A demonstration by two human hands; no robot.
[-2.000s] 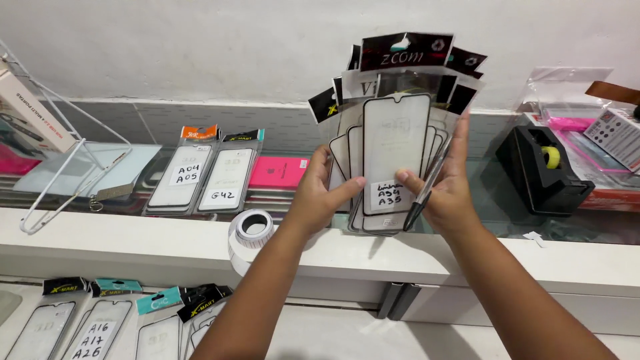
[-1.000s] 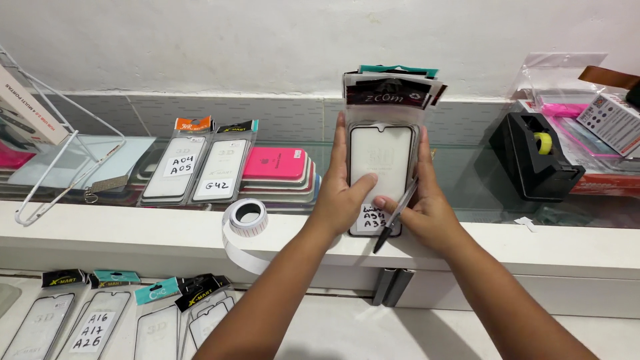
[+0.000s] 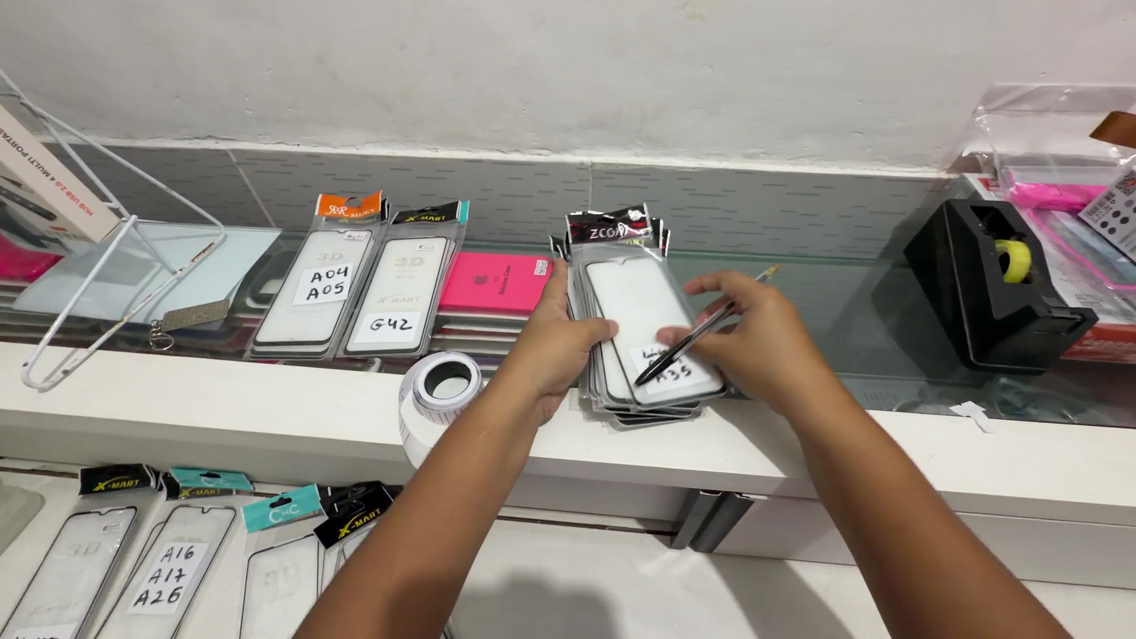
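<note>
A stack of packaged phone screen protectors (image 3: 639,311) lies at the counter's edge, its top pack slightly askew and bearing a handwritten white label. My left hand (image 3: 559,346) grips the stack's left side, thumb over the front. At the right, my right hand (image 3: 745,333) holds a ballpoint pen (image 3: 701,337) slanting across the top pack, with its fingers at that pack's edge. A roll of white labels (image 3: 441,390) sits left of my left hand. Further left lie two more piles of packaged protectors (image 3: 306,288), (image 3: 399,293) with handwritten labels, beside a pink silicone phone case (image 3: 495,282).
A black tape dispenser (image 3: 985,284) stands right, near plastic-wrapped goods (image 3: 1056,191). A white wire rack (image 3: 129,222) and a boxed USB hub (image 3: 49,177) are at left. More packaged protectors (image 3: 169,568) lie on the lower white surface. A wall rises behind the glass counter (image 3: 816,328).
The stack, held upright and fanned two seconds ago, then gathered together, now leans back onto the counter. My right hand has moved off its side, the pen still in it.
</note>
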